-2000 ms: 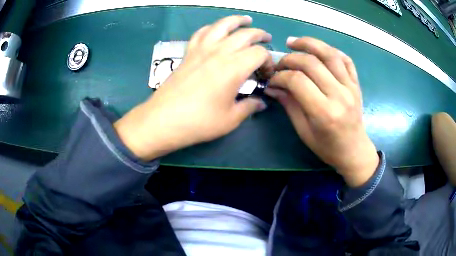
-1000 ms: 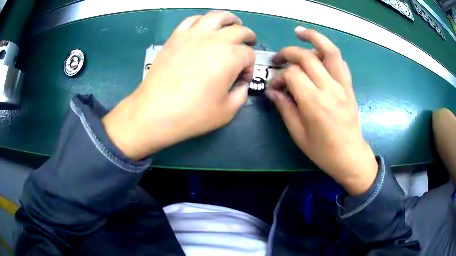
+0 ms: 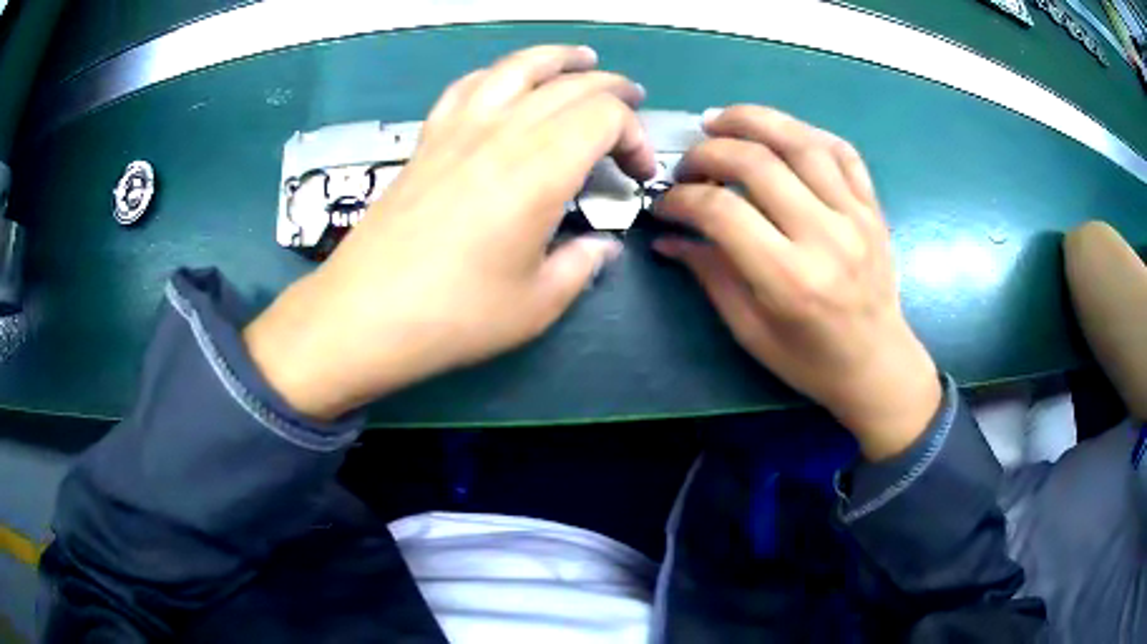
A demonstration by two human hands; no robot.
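Observation:
A silver slotted metal bar lies on the dark-green tabletop under both hands. Its left end shows rounded bays with a small dark insert in one. My left hand lies over the bar's middle, with its thumb at the lower edge and fingers at the upper part. My right hand holds the bar's right part, its fingertips pinched at a small dark part beside a silver tab. The fingers hide much of the bar, so the grip is only partly seen.
A round metal disc lies alone at the left. A silver cylinder is cut off at the left edge. A white strip curves behind the tabletop. Other slotted bars lie far right. Another person's arm rests at the right edge.
The bar has shifted left and more of its left end shows. The disc and cylinder appear further left in view. Both hands stay on the bar.

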